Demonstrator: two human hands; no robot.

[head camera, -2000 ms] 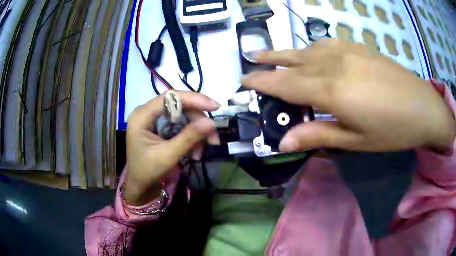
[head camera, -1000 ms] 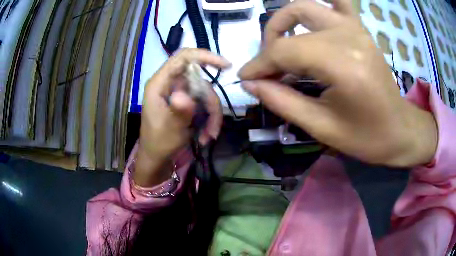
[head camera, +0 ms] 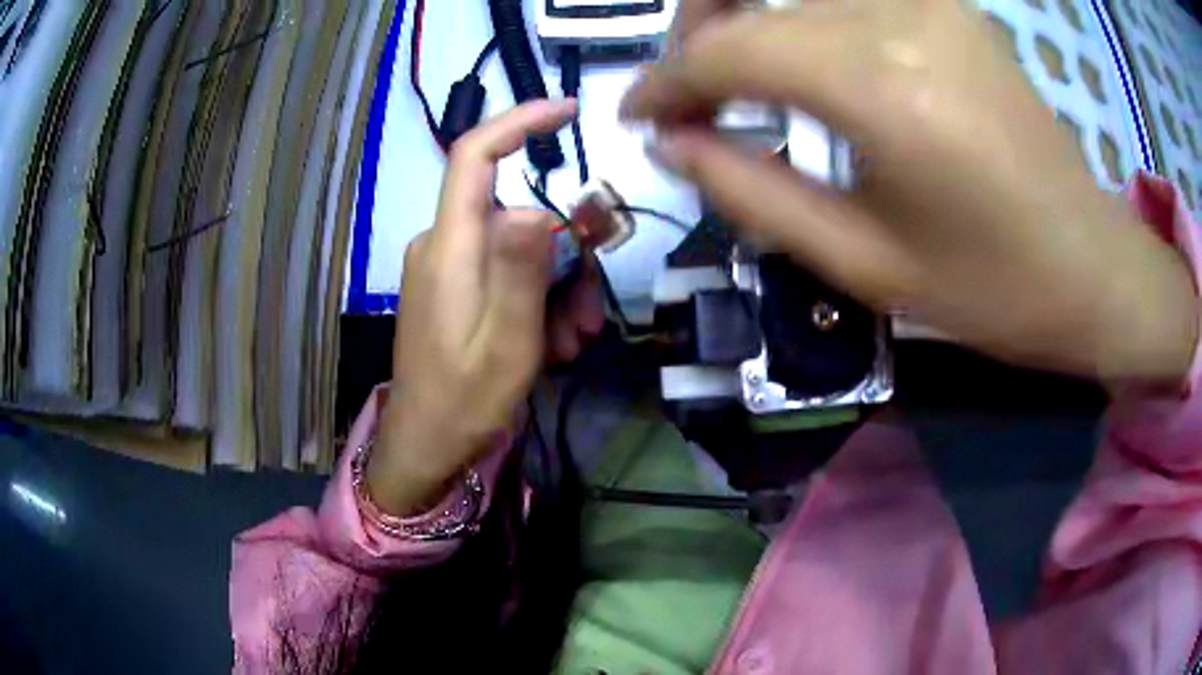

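The test fixture (head camera: 817,394) has a silver frame and sits at the bench's front edge. A black fan unit (head camera: 804,314) with a brass-coloured centre dot lies in it. My left hand (head camera: 481,297) is left of the fixture and holds a whitish test connector (head camera: 602,218) with wires, index finger raised. A thin black lead (head camera: 659,215) runs from the connector toward the fixture. My right hand (head camera: 910,185) is above and behind the fixture, blurred, thumb and forefinger apart. I cannot tell whether anything is between its fingers.
Stacked foam trays (head camera: 171,237) stand at the left. A digital meter (head camera: 604,29) is cut off at the top, with a coiled cable (head camera: 525,86) and an inline cable piece (head camera: 464,108) beside it. A foam tray (head camera: 1055,79) lies at the right.
My right hand has moved from the fan unit to the lead, then up and back, showing the unit again. My left hand has moved right, and the connector now faces the lead.
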